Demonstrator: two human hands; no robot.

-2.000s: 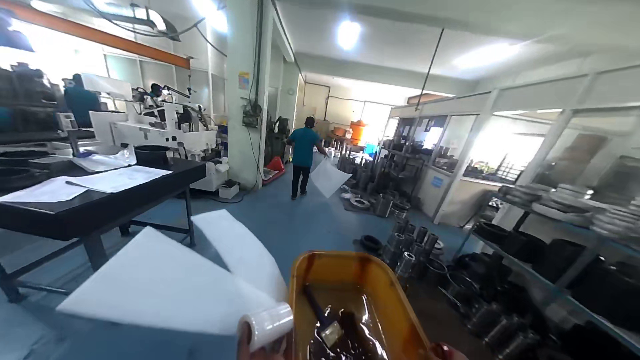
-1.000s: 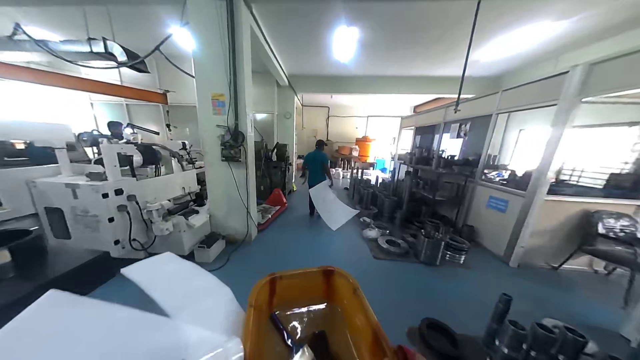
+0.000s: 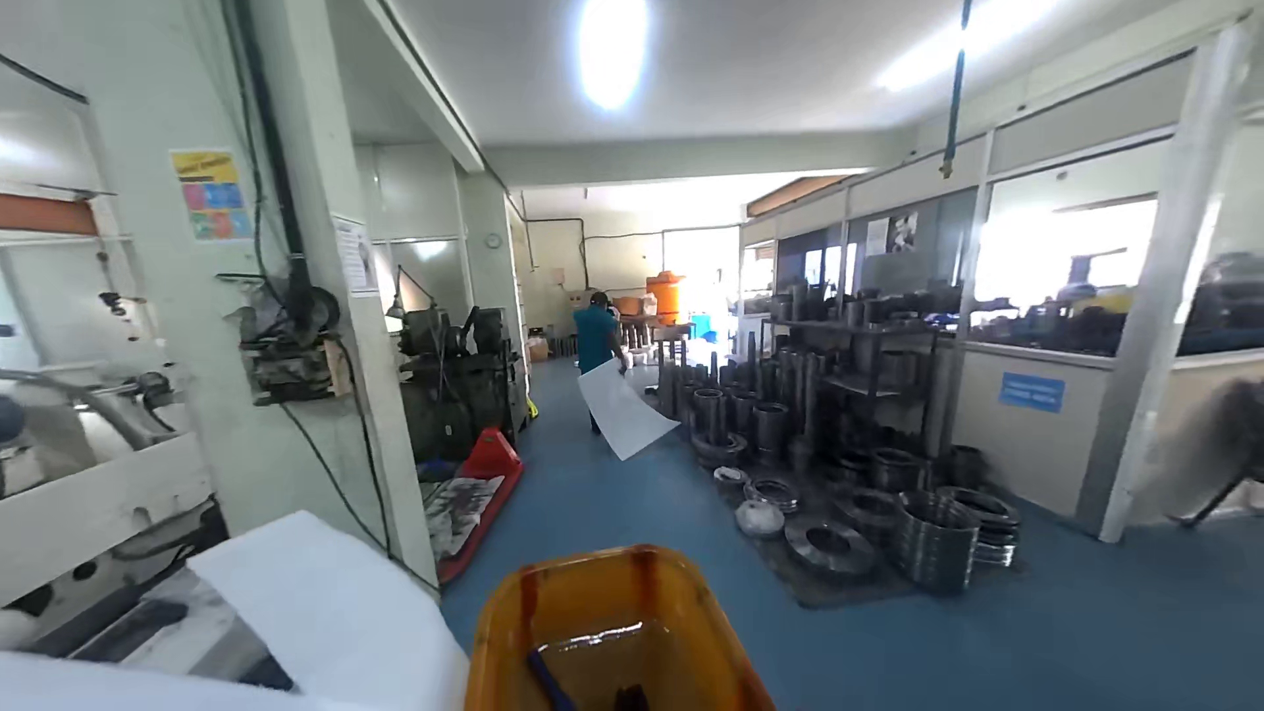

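Observation:
Neither of my hands shows in the head view now. At the bottom middle is an orange plastic tub (image 3: 647, 583), stained brown, with a blue-handled tool (image 3: 549, 681) and a dark object inside in shallow liquid. Large white sheets (image 3: 336, 602) curve up to the left of the tub, their lower part cut off by the frame. What bears the tub and the sheets is hidden below the edge. Farther up the aisle, a person in a teal top (image 3: 595, 336) has a large white sheet (image 3: 624, 410) hanging at one side.
Metal rings (image 3: 829, 546) and upright cylinders (image 3: 770, 430) stand on the floor at right, beside a dark rack (image 3: 864, 331). A red pallet truck (image 3: 494, 484) lies left of the blue aisle floor (image 3: 573, 474), near a pale pillar (image 3: 326, 296). White machinery (image 3: 109, 494) stands at far left.
The view has moved forward along the aisle, past the dark table seen at left two seconds ago. A roll and part of a hand by the tub, seen then, are out of view.

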